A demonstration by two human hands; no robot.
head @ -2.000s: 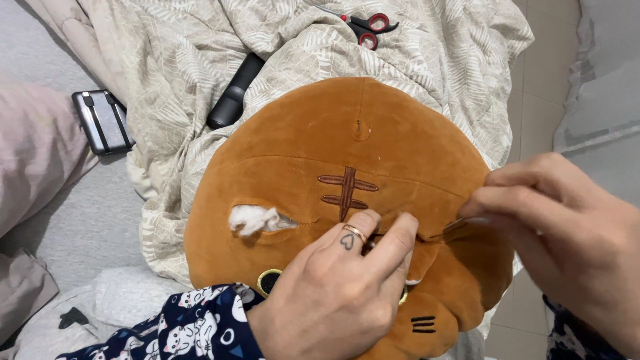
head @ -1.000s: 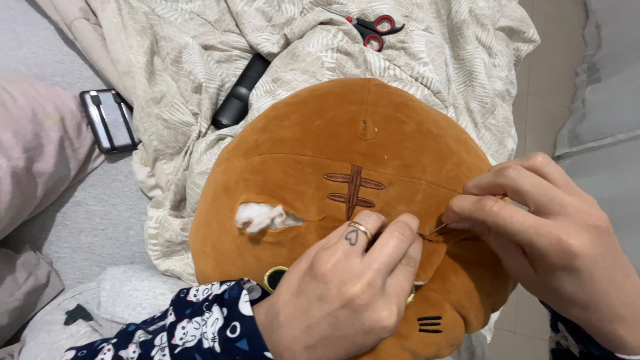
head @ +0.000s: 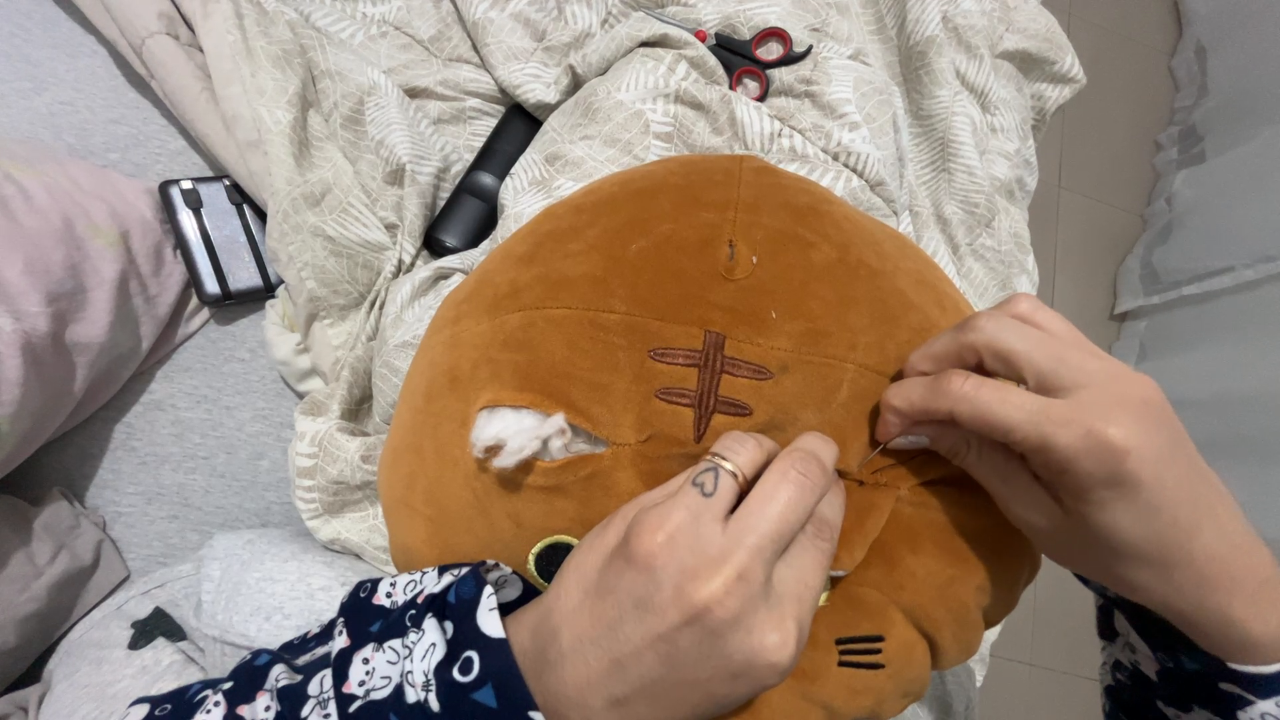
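An orange-brown plush toy [head: 600, 350] with brown embroidered stripes lies in front of me. White stuffing [head: 520, 437] shows through an opening in its fabric at the left. My left hand [head: 700, 560], with a ring on one finger, presses and gathers the plush fabric near the middle; its fingertips are partly hidden. To its right, my right hand [head: 1040, 430] pinches a thin sewing needle [head: 876, 456] between thumb and index finger, its end at the seam of the fabric beside my left fingertips. A pale piece shows just under the fabric fold below.
Scissors with black and red handles [head: 755, 62] lie on the patterned bedding [head: 620, 110] beyond the plush. A black cylindrical object [head: 485, 185] rests at its upper left. Farther left, a dark rectangular device [head: 220, 240] with straps or cables lies on the grey sheet.
My right hand has come closer to the seam beside my left fingers, from a spot farther off at the right. My left hand has stayed on the plush.
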